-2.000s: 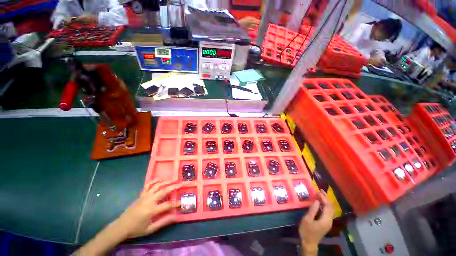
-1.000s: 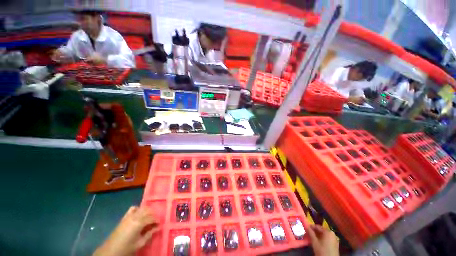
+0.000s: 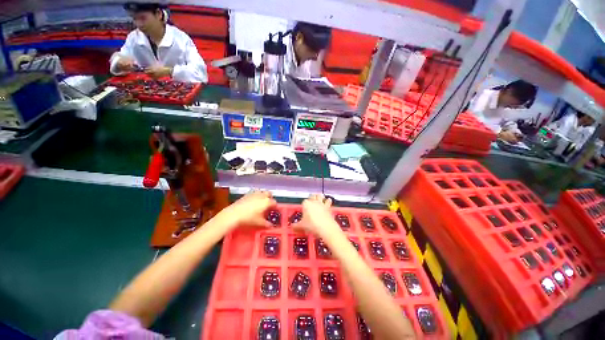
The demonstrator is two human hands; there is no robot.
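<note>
The red-orange compartment tray point(image 3: 233, 285) lies in front of me. Dark square smartwatch units point(image 3: 270, 284) sit in most pockets; the visible left column pockets are empty. My left hand point(image 3: 255, 208) is at the tray's far row, fingertips at a watch unit point(image 3: 272, 217) in the second pocket from the left. My right hand point(image 3: 314, 214) is just right of it, fingertips at the unit in the third pocket. Whether either hand grips a unit cannot be told. My right forearm covers several units.
A brown-red fixture point(image 3: 192, 174) with a red clamp handle point(image 3: 153, 170) stands left of the tray. Stacked trays point(image 3: 458, 265) stand right, past striped tape point(image 3: 432, 264). Set-aside units point(image 3: 260, 165), a blue instrument point(image 3: 257, 129) and a power supply point(image 3: 312, 135) are behind. People in white coats sit beyond.
Both hands have left the tray's near side corners and reached to its far row. The camera view has shifted, so the fixture and stacked trays appear further right.
</note>
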